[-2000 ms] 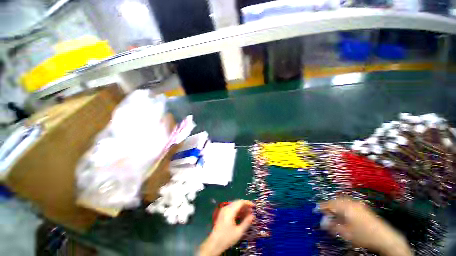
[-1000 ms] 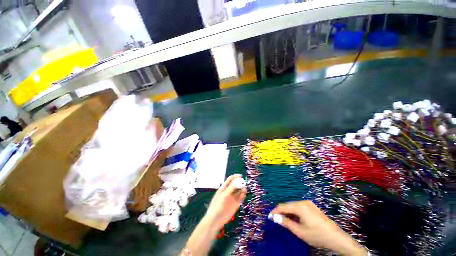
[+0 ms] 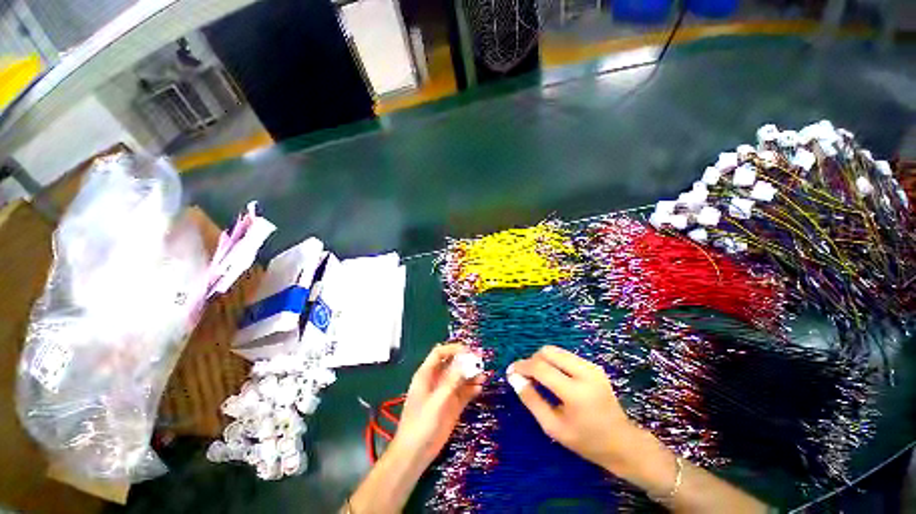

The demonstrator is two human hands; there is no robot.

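My left hand [image 3: 434,400] pinches a white connector housing [image 3: 468,365] between thumb and fingers, at the left edge of the wire bundles. My right hand [image 3: 583,407] is just right of it, over the green wires [image 3: 527,319] and blue wires [image 3: 542,462]. Its thumb and finger are close together, with a small white spot at the tips; whether they hold a wire is too small to tell. Yellow wires [image 3: 510,257] lie above the green. Red wires [image 3: 698,273] and black wires [image 3: 773,402] lie to the right.
Loose white housings [image 3: 269,417] are heaped at left, before a white and blue carton [image 3: 281,301] and white sheet [image 3: 367,306]. Red scissor-like handles [image 3: 380,427] lie beside my left wrist. A clear bag [image 3: 110,311] and brown box [image 3: 25,301] are far left. Harnesses [image 3: 804,216] are piled far right.
The camera view has tilted down and shifted right. My right hand has moved from over the blue wires up and left, close to my left hand. My left hand still holds the white housing.
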